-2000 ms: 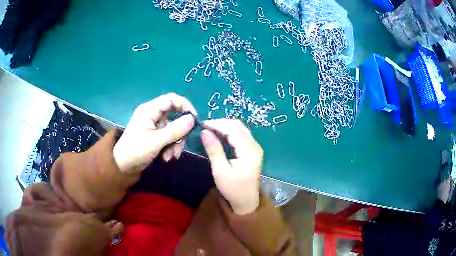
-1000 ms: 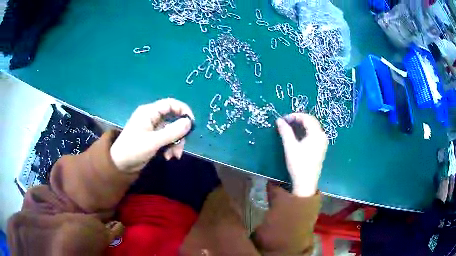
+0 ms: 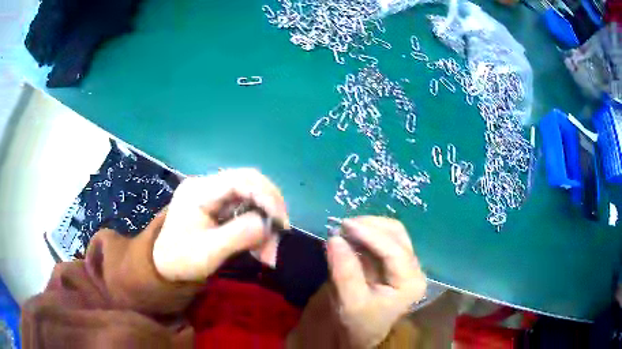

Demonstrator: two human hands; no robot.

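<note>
My left hand [image 3: 221,221] is at the bench's near edge, its fingers closed around a small black rubber strip [image 3: 239,208] that is mostly hidden. My right hand [image 3: 372,272] is to its right, apart from it, with thumb and index finger pinched on a small silver metal fitting [image 3: 333,227]. Just beyond the hands, small metal fittings [image 3: 402,183] lie in a loose pile on the green bench top [image 3: 204,129]. Silver wire links [image 3: 506,146] are heaped at the right, more [image 3: 334,27] at the far side. One single link [image 3: 249,81] lies apart.
A slotted white basket [image 3: 65,235] of black parts with silver metal [image 3: 126,194] is at lower left. Black rubber pieces [image 3: 82,37] lie at the far left. A clear plastic bag [image 3: 501,48] and blue bins [image 3: 560,150] are at the right. A red stool [image 3: 487,330] is under the bench.
My right hand has come back left from the fittings pile towards my left hand, with a small silver piece in its fingertips. The view has shifted, so the bench items appear further right and lower.
</note>
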